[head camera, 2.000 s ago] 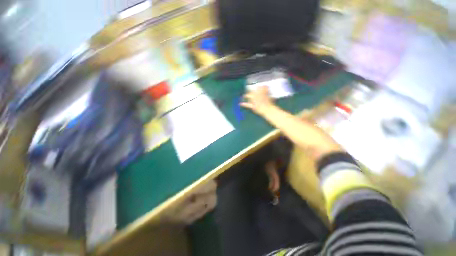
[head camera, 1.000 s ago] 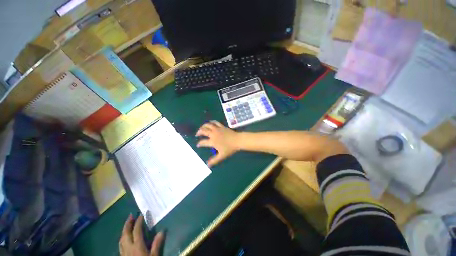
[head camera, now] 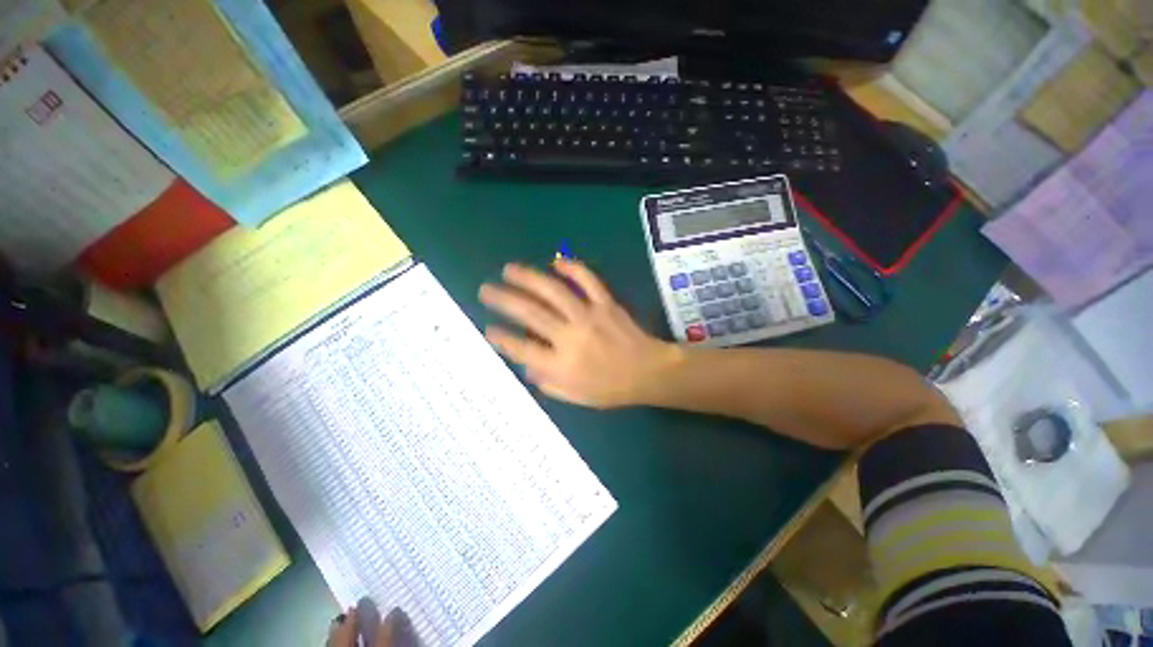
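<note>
The printed record sheet (head camera: pixel 417 468) lies on the green desk top, below yellow paper (head camera: pixel 297 278). My right hand (head camera: pixel 575 339) is over the desk between the sheet and the calculator, fingers spread and slightly blurred, palm down. A small bit of the blue pen (head camera: pixel 564 253) shows beside its fingers; the rest is hidden by the hand. My left hand (head camera: pixel 369 627) is cut off by the bottom edge; only its fingertips show at the sheet's lower edge. The calculator (head camera: pixel 737 262) lies to the right of my right hand.
A keyboard (head camera: pixel 645 124) stands below the monitor (head camera: pixel 708 28). A mouse pad with red edge (head camera: pixel 860 190) carries a dark mouse (head camera: pixel 913 154). A tape roll (head camera: pixel 181 417) and dark blue trays (head camera: pixel 51 506) are at left. Papers and a bagged ring-shaped item (head camera: pixel 1043 436) are at right.
The view has moved closer to the desk. My right hand stays spread beside the sheet, nearer its upper part. My left hand has mostly left the picture at the bottom.
</note>
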